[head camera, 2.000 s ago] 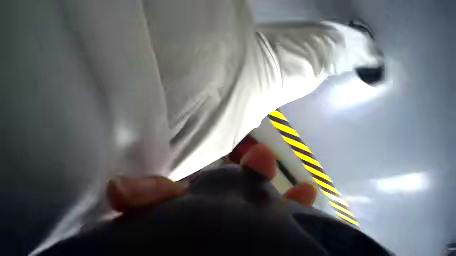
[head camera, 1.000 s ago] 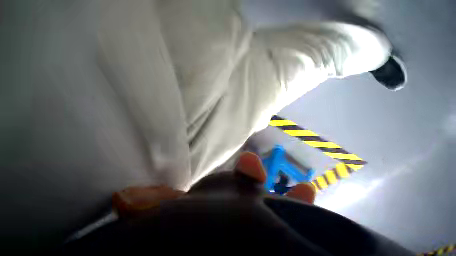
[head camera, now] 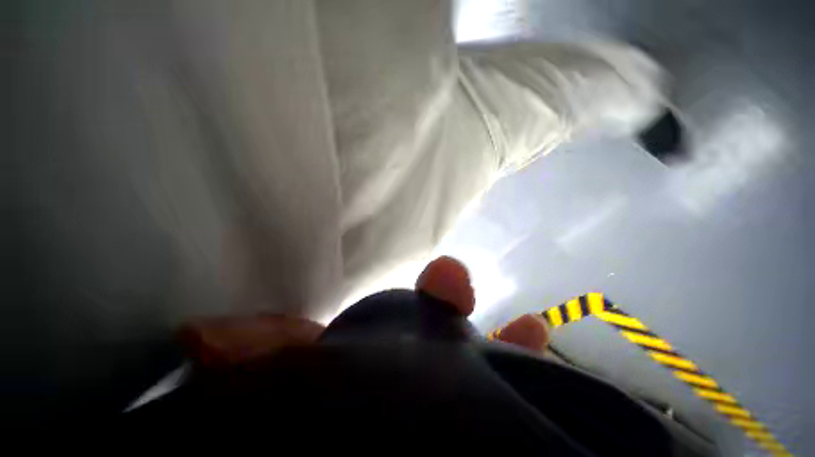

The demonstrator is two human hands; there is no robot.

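The dark, rounded headset shell [head camera: 375, 402] fills the bottom of the head view, very close and blurred. Bare fingers grip its upper edge: one long blurred finger at the left and two fingertips near the centre. The frames do not show whether these belong to my left hand or my right hand. The palm is hidden behind the shell. No other hand shows.
Pale grey-white loose clothing [head camera: 393, 125] fills the upper left. A trouser leg stretches right to a dark shoe [head camera: 662, 136]. Yellow-black striped tape [head camera: 661, 350] bends across the glossy grey floor [head camera: 572, 205] at the lower right. Bright reflections lie on the floor.
The fingers keep their hold on the shell. The floor tape has shifted in view and its corner now lies further left. The blue object beside it has gone from view. The shoe has moved slightly left.
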